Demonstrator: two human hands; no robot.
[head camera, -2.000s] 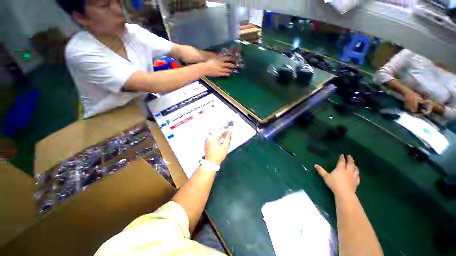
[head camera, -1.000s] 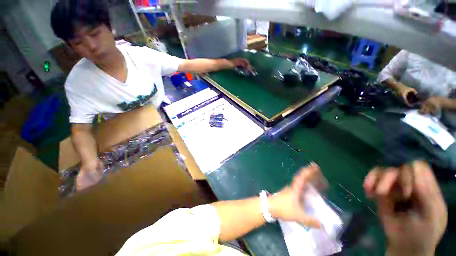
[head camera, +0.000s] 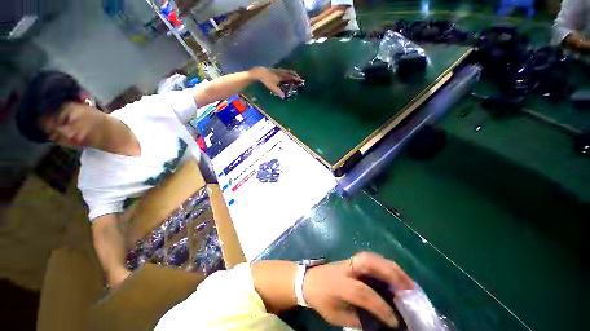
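Observation:
My left hand (head camera: 356, 291) is at the bottom centre, with a white band on the wrist. Its fingers are closed around a black adapter (head camera: 375, 315), mostly hidden under the hand. Shiny clear plastic (head camera: 420, 311) shows at the fingertips, blurred, touching or around the adapter; I cannot tell which. My right hand is out of the picture. A small bagged adapter unit (head camera: 268, 171) lies on the printed white board (head camera: 291, 200), left of the green bench surface (head camera: 333, 233).
A person in a white shirt (head camera: 145, 152) reaches onto the raised wood-edged table (head camera: 336, 110), the other hand at the open carton (head camera: 223, 223) of bagged units. Bagged black units (head camera: 404, 63) lie on that table. Black adapters (head camera: 511, 71) pile up at upper right.
The view has turned left and down. My left hand has closed on the adapter, while my right hand has left the picture. The white sheets at the bottom are no longer in view.

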